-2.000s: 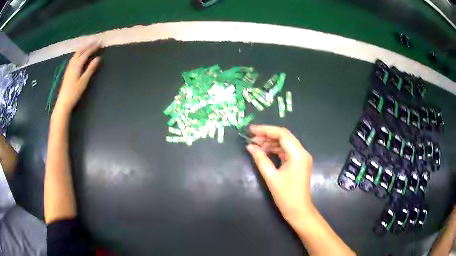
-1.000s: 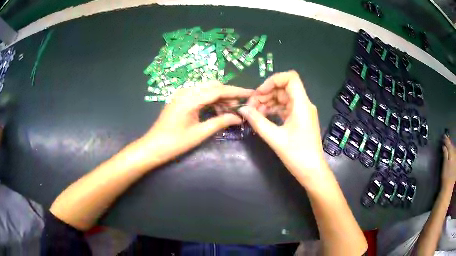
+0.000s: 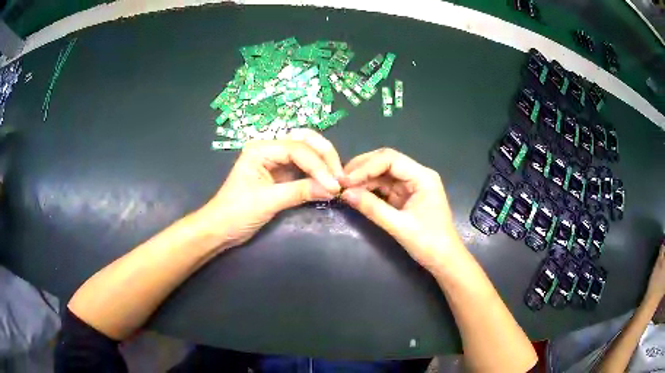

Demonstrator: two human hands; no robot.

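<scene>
My left hand (image 3: 273, 178) and my right hand (image 3: 401, 204) meet fingertip to fingertip just below the board heap. They pinch a small part, mostly hidden by the fingers. A dark edge with silvery details, which looks like a black plastic housing (image 3: 322, 205), shows under my left fingertips. I cannot see whether a board is in it. Loose green circuit boards (image 3: 281, 84) lie in a heap beyond my hands, two of them apart at its right. Black housings with green stripes (image 3: 539, 160) lie in close rows at the right.
A white strip (image 3: 467, 22) runs along the table's far edge. Small black pieces (image 3: 585, 40) lie beyond it. A thin green cord (image 3: 57, 80) and a silvery heap (image 3: 9, 84) lie at far left. Another person's arm (image 3: 642, 317) is at the right edge, a grey sleeve (image 3: 25, 302) at left.
My left hand has come from the far left to join my right hand. Since one second ago both hands have lowered slightly and their fingertips have closed together. The view has tilted down.
</scene>
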